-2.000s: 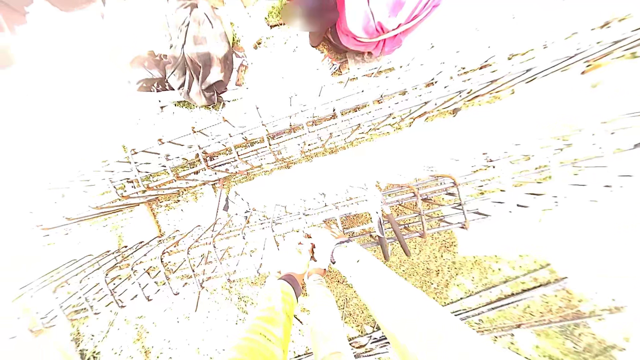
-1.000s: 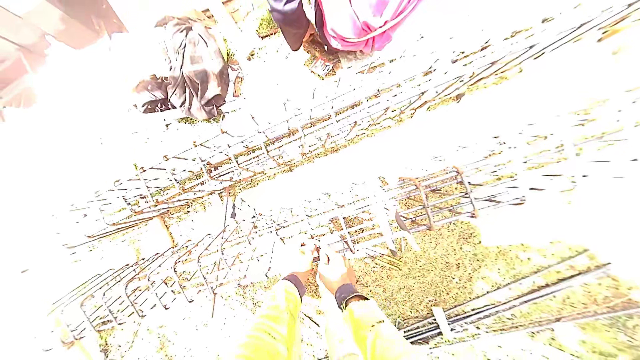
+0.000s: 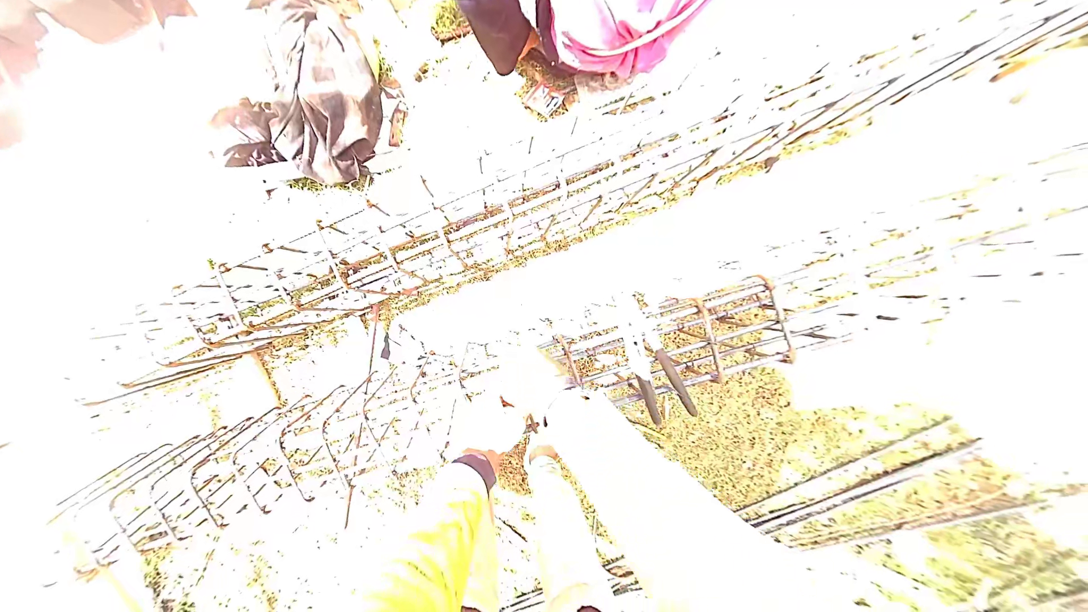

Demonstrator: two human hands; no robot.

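Observation:
Glare washes out much of the head view. My left hand (image 3: 489, 429), below a yellow sleeve with a dark cuff, reaches to the near steel rebar cage (image 3: 710, 340). Close beside it on the right is my right hand (image 3: 557, 395), its outline almost lost in the brightness. Both are at the middle of the cage, where the bars are hard to make out. Whether either hand holds something cannot be told. A hand tool with two dark handles (image 3: 660, 387), seemingly pliers or cutters, rests on the cage to the right of my hands.
A second rebar cage (image 3: 510, 225) runs diagonally beyond the near one. Loose bars (image 3: 867, 489) lie on the grass at the lower right. Dark crumpled cloth (image 3: 327, 102) is at the upper left. A person in pink clothing (image 3: 625, 34) is at the top.
The two-handled tool shows on the cage two seconds ago and now, but is not plain in the frame between. My hands remain close together at the cage.

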